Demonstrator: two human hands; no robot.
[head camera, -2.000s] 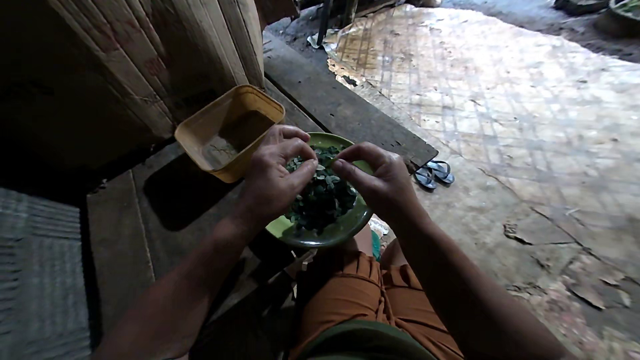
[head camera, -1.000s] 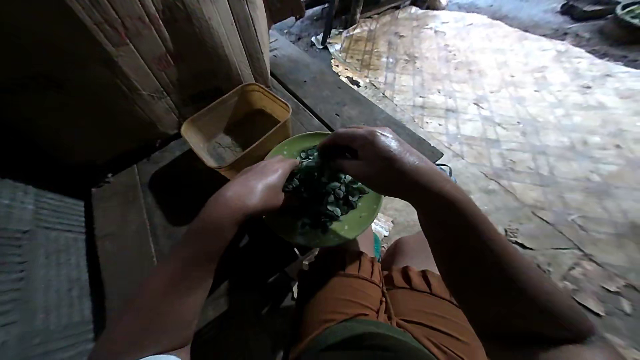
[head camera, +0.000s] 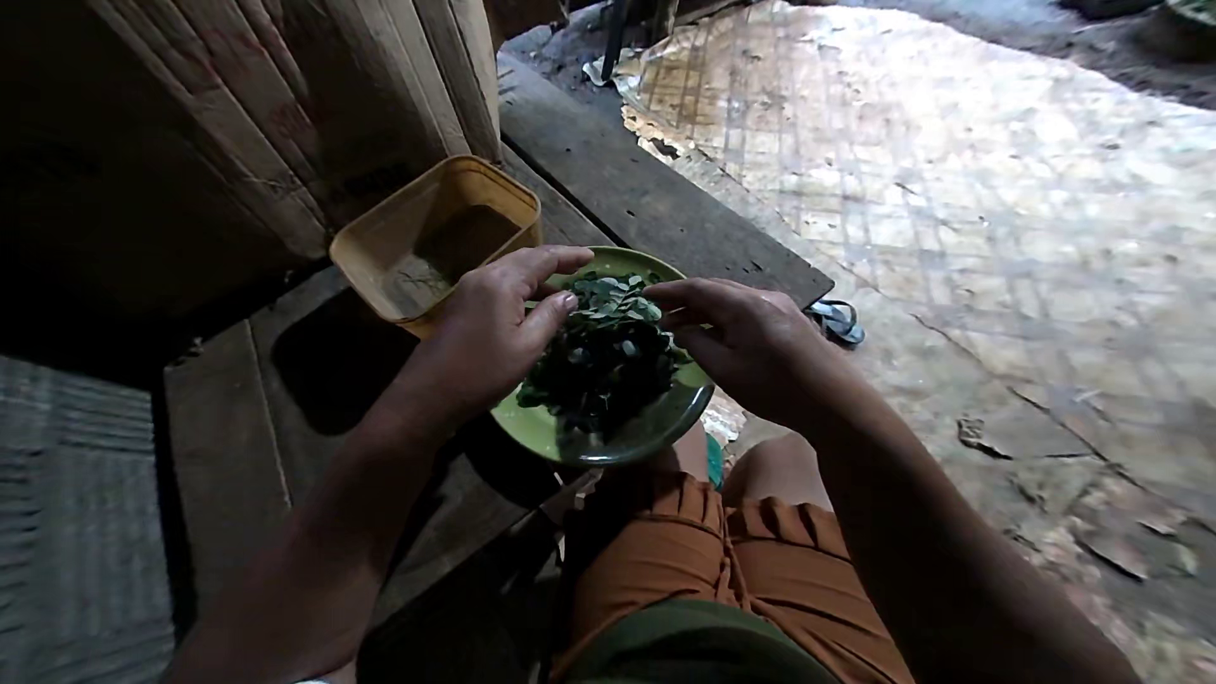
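A green plate (head camera: 537, 429) rests at my lap, heaped with small dark green leaves (head camera: 608, 361). Over its left side is my left hand (head camera: 499, 318), thumb and fingers apart, holding nothing that shows. My right hand (head camera: 746, 332) is at the plate's right side, its fingertips touching or just beside the leaves; whether it grips any cannot be told. A yellowish plastic container (head camera: 361, 258) stands to the left, just behind my left hand, with a few thin bits on its bottom.
Wooden planks (head camera: 655, 190) run beside and behind the plate. A cardboard sheet (head camera: 370, 85) stands behind the container. Blue flip-flops (head camera: 838, 321) lie on the floor past the plank's end. A woven panel (head camera: 81, 513) is at the left.
A second ago both hands were down in the leaves; now they are raised and farther apart, with more of the leaf heap showing. The flip-flops show again beyond my right hand.
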